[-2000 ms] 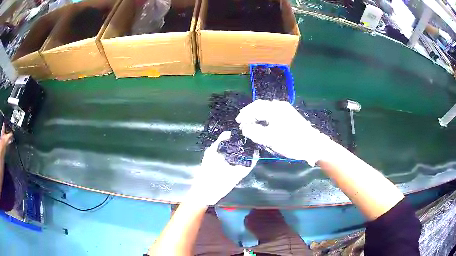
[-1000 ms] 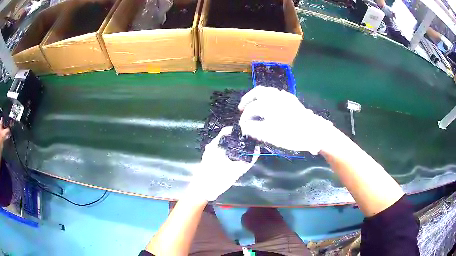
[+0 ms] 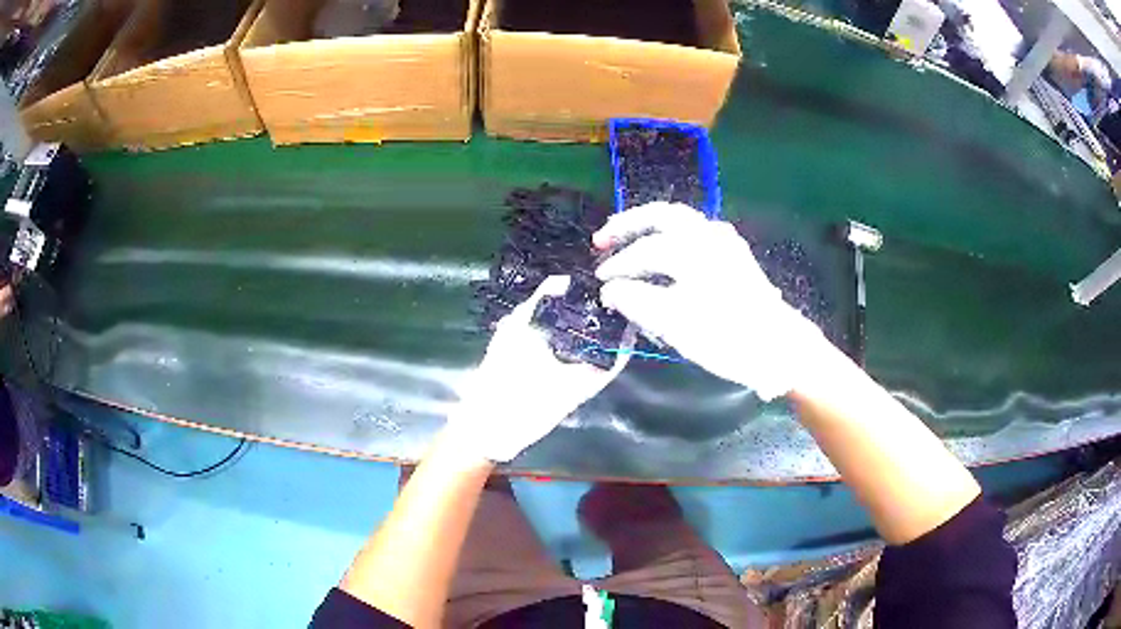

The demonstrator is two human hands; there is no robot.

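My left hand (image 3: 523,381), in a white glove, holds a black plastic housing (image 3: 582,329) with thin blue wires trailing to the right. My right hand (image 3: 688,289), also in a white glove, is at the housing's upper right edge with thumb and fingers close together. Whether its fingertips pinch a small part cannot be told. A heap of small black plastic parts (image 3: 537,240) lies behind and left of the housing, and more loose parts show right of my right hand. A blue bin (image 3: 712,172) full of black parts stands behind my right hand.
Cardboard cartons (image 3: 357,92) with dark contents stand along the back left. A hammer (image 3: 862,264) lies right of the heap. A black and silver machine (image 3: 43,209) is at the far left, beside part of a person's hand. A grey post stands at the right.
The view has tilted, so the bench things sit higher in the picture. My left hand still holds the housing. My right hand stays by it, its fingers shifted slightly.
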